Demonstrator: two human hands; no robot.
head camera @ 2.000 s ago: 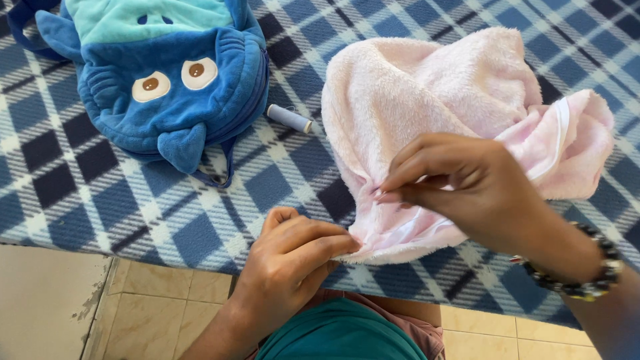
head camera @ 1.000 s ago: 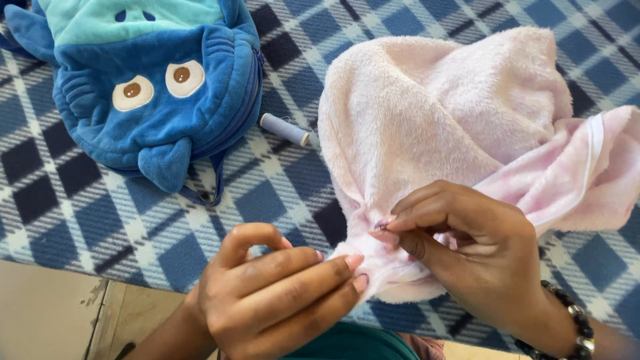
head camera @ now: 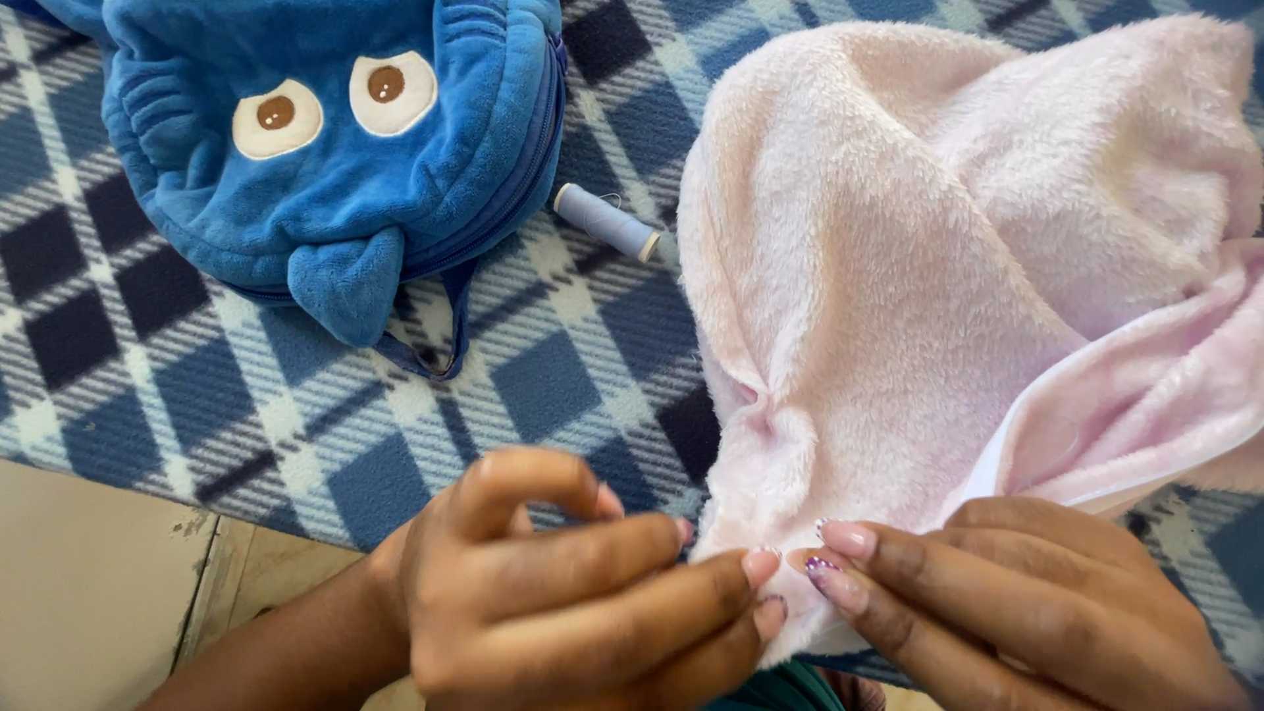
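Note:
A fluffy pale pink cloth [head camera: 889, 237] with a white edging lies bunched on the right. My left hand [head camera: 592, 583] pinches its lower left corner between fingertips. Close beside it, my right hand [head camera: 1007, 602] has thumb and forefinger together at the same corner; whether a needle is between them cannot be made out. The cloth is puckered just above my fingertips. A spool of light blue thread [head camera: 605, 223] lies left of the cloth, with a loose loop of thread at its upper end.
A blue plush backpack [head camera: 326, 178] with embroidered eyes, a zipper and a strap lies at the upper left. A blue plaid fleece cover [head camera: 543, 385] is spread beneath everything. Beyond its near edge, a tiled floor [head camera: 267, 563] shows at the lower left.
My right hand has come down from the puckered spot to the corner, beside my left fingertips. The view has moved closer to the cloth.

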